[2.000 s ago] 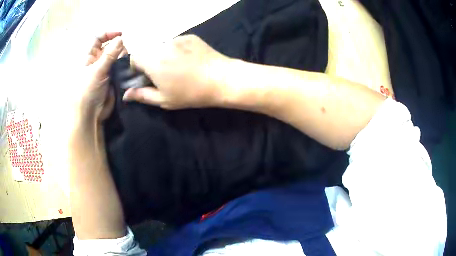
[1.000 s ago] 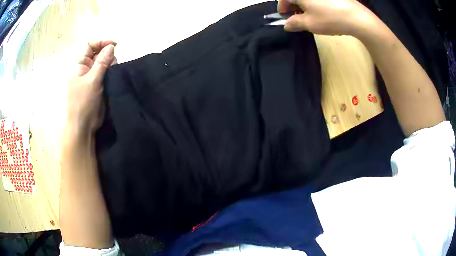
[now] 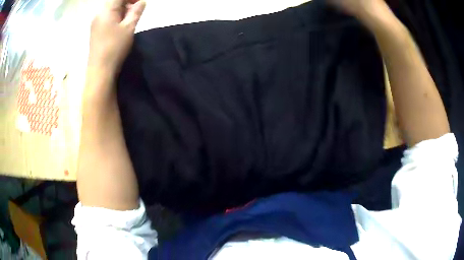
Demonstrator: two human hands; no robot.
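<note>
A black garment [image 3: 254,106] lies spread between my arms, from the upper edge of the view down to my apron. Its waistband edge [image 3: 219,30] runs across the top, with a tiny pale speck just below it. My left hand [image 3: 119,23] is at the garment's upper left corner, its fingers bent at the edge; the fingertips are partly cut off by the frame. My right hand [image 3: 358,7] is at the upper right corner, blurred and cut off by the top edge. No snips show now.
A pale sheet with rows of small red dots [image 3: 38,99] lies at left on the light wooden table [image 3: 30,160]. Clear plastic [image 3: 20,30] is at the far upper left. More black cloth [image 3: 432,56] hangs at the right. My navy apron [image 3: 300,218] is below the garment.
My right hand moved from the left corner to the upper right, and farther right since. The garment is spread wider and covers most of the bare table at right. The silver blades are out of sight.
</note>
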